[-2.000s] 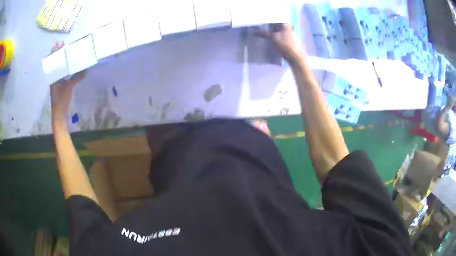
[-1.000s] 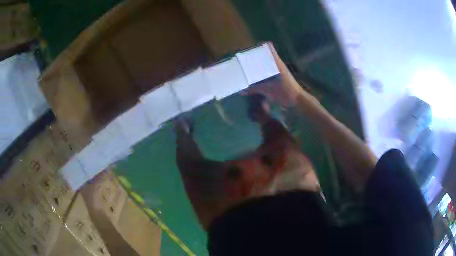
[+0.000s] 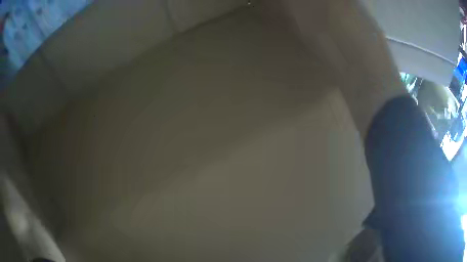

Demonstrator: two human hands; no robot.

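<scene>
A large brown cardboard surface (image 3: 215,153), apparently part of a shipping carton, fills most of the view, very close and blurred. Along its upper left runs a curved row of pale, shaded blocks with seams (image 3: 107,46), which look like the sides of retail boxes. Light blue printed retail boxes (image 3: 33,30) show at the top left corner. My right forearm reaches up from a dark sleeve at the right. My right hand is blurred and cut off at the top edge, so its grip is unclear. My left hand is not visible; a pale blurred shape at the lower left may be my forearm.
A pale grey curved surface (image 3: 422,30) lies at the upper right, beyond my arm. Below it are small bright, cluttered items that I cannot make out. Strong glare comes from the right edge.
The view has moved from the held row over the open carton and green floor to a close view of brown cardboard. My right arm now reaches up to the top edge.
</scene>
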